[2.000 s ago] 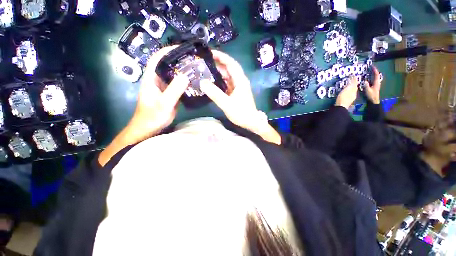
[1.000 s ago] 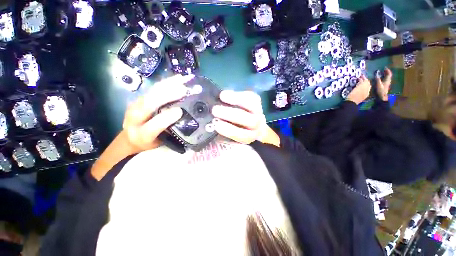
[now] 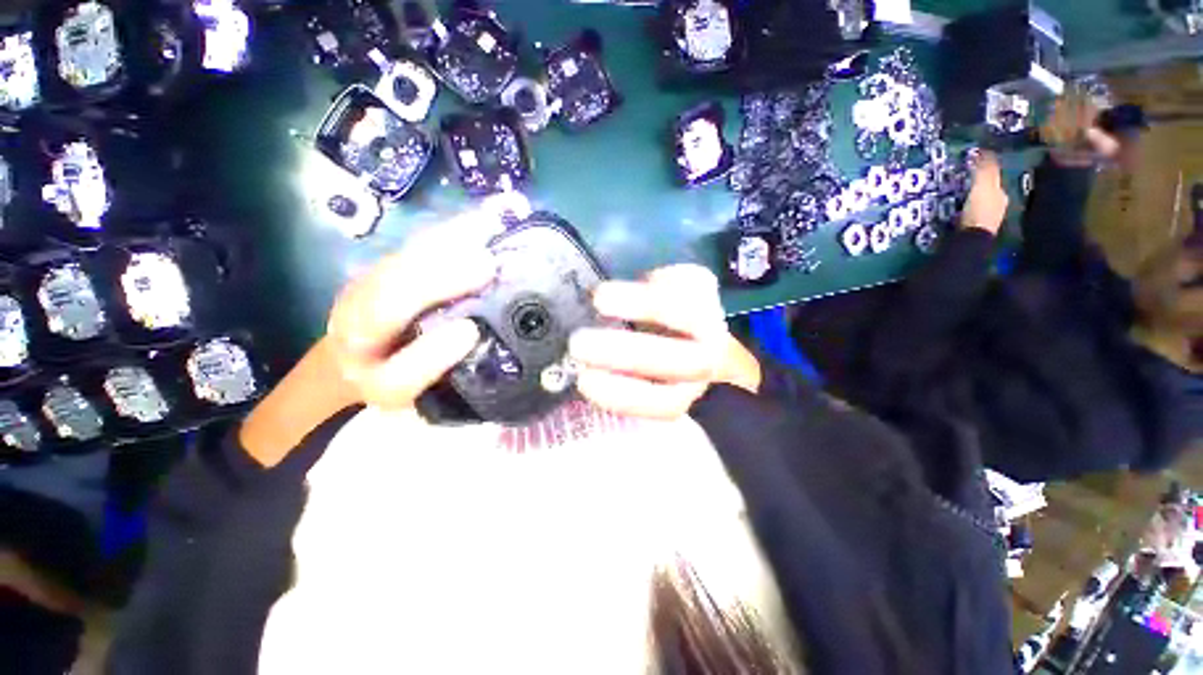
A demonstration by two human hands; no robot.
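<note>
A black rounded-square front housing (image 3: 530,317) is held close to my chest, over the bench edge. Its outer face is up, with a round dark lens in the middle, pale spots near its rim and a glossy dark window at the lower left. My left hand (image 3: 409,323) grips its left side, with fingers lying over the face. My right hand (image 3: 653,343) grips its right side with the fingertips on the face. The underside of the housing and both thumbs are hidden.
Open black shells (image 3: 376,143) with white-ringed parts lie ahead on the green mat (image 3: 633,185). Black trays (image 3: 198,284) of units stand left. A dark glittery heap (image 3: 781,158) and pale rings (image 3: 901,208) lie right, by a neighbouring worker's hands (image 3: 986,195). A cardboard carton (image 3: 1145,198) is far right.
The housing was turned from its open, component side to its outer face, then tilted slightly and shifted down a little. The neighbour's hands have moved; one now reaches farther up right.
</note>
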